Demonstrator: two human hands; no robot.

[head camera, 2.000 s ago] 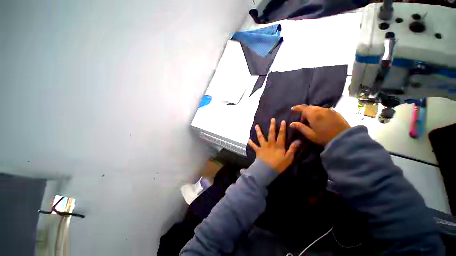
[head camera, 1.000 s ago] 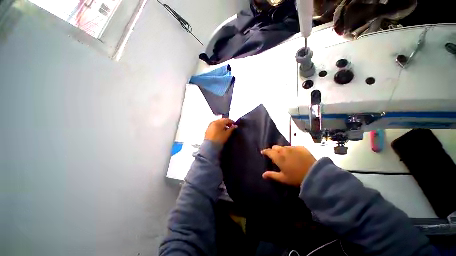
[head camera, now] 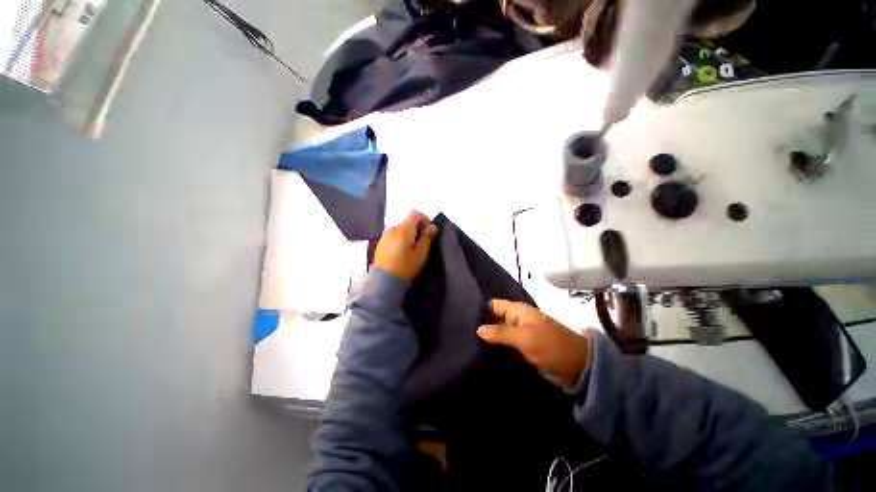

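A dark fabric panel (head camera: 450, 298) lies over the front edge of the white table and hangs towards my lap, with a raised fold near its top. My left hand (head camera: 403, 248) grips its upper left corner. My right hand (head camera: 533, 338) pinches its right side between thumb and fingers. The white sewing machine (head camera: 768, 226) stands to the right of the panel, not touching it. Its needle area is partly hidden by the machine head.
Blue and dark cut pieces (head camera: 346, 178) lie at the table's left. Dark fabric (head camera: 413, 62) is heaped at the back. A black smartphone (head camera: 812, 351) with a white cable lies at the right. The pale wall (head camera: 125, 288) borders the left side.
The panel was flat under both hands; now its corner is held and its side lifted into a fold. The view has shifted right and closer to the machine.
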